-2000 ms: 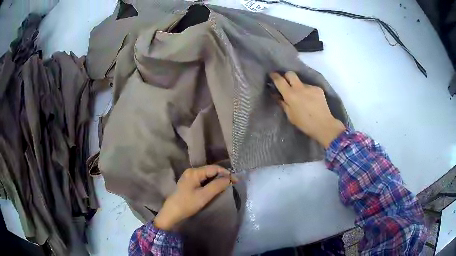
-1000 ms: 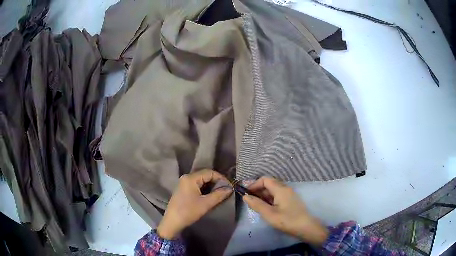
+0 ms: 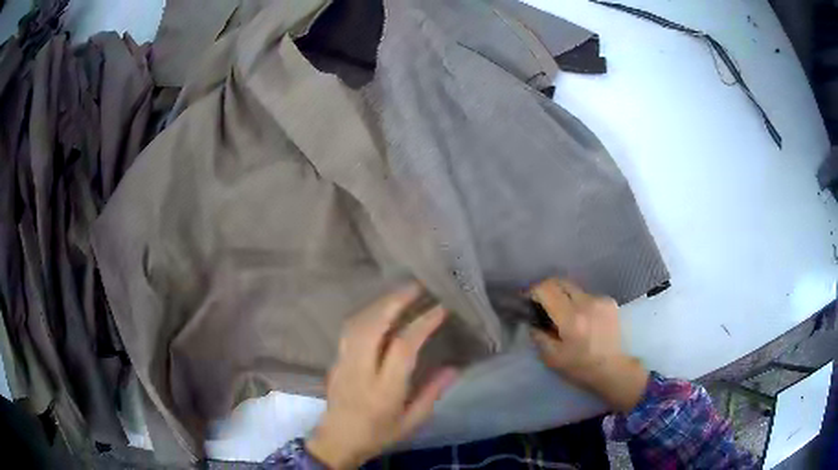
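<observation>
A large taupe garment body (image 3: 266, 184) is spread before me, its greyer, finely lined panel on the right (image 3: 542, 193). A seam runs between the two parts down to the lower edge. A dark opening (image 3: 345, 41) shows at the top. My left hand (image 3: 381, 367), blurred, is over the garment's lower edge with thumb and fingers apart; no grip on the cloth shows. My right hand (image 3: 588, 335) is right of the seam's lower end, curled round a small dark tool (image 3: 542, 317), likely thread snips, mostly hidden in the palm.
Gathered brown cloth (image 3: 69, 229) lies along the left. A thin black cord (image 3: 726, 60) lies at the upper right of the white table (image 3: 735, 220). The table's curved edge, grey floor and a white panel (image 3: 799, 413) show at lower right.
The hands met at the seam's lower end a second ago and are now apart, the right one further right. The left cloth is spread wider and flatter, and its lower edge has shifted.
</observation>
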